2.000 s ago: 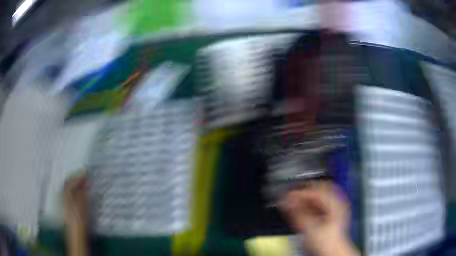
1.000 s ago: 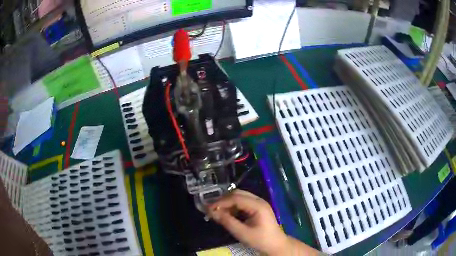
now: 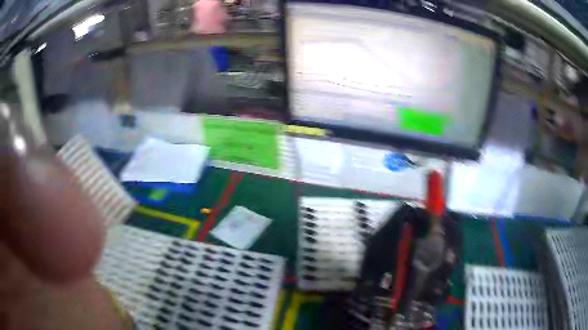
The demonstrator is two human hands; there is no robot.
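A large blurred hand [image 3: 51, 232] fills the left edge, very close to the camera; it appears to be my left hand, and what its fingers hold cannot be seen. My right hand is not in view. The black toggle press [image 3: 380, 258] with its red handle [image 3: 436, 193] stands at the lower right; its front and nest are cut off by the bottom edge. The left-hand white tray [image 3: 267, 283] holds rows of black pieces. The right-hand tray [image 3: 506, 274] with dark slots shows partly at the lower right.
A rear tray [image 3: 332, 258] with black pieces lies behind the press. A monitor [image 3: 367, 71] with a green sticker stands at the back. A white slip [image 3: 242, 227] lies on the green mat [image 3: 274, 216]. A tray stack [image 3: 567, 258] is far right, and a tilted tray [image 3: 97, 180] far left.
The view has swung up and left, so the press now sits lower and further right. My right hand has left the picture. The large hand at the left edge has come further into view.
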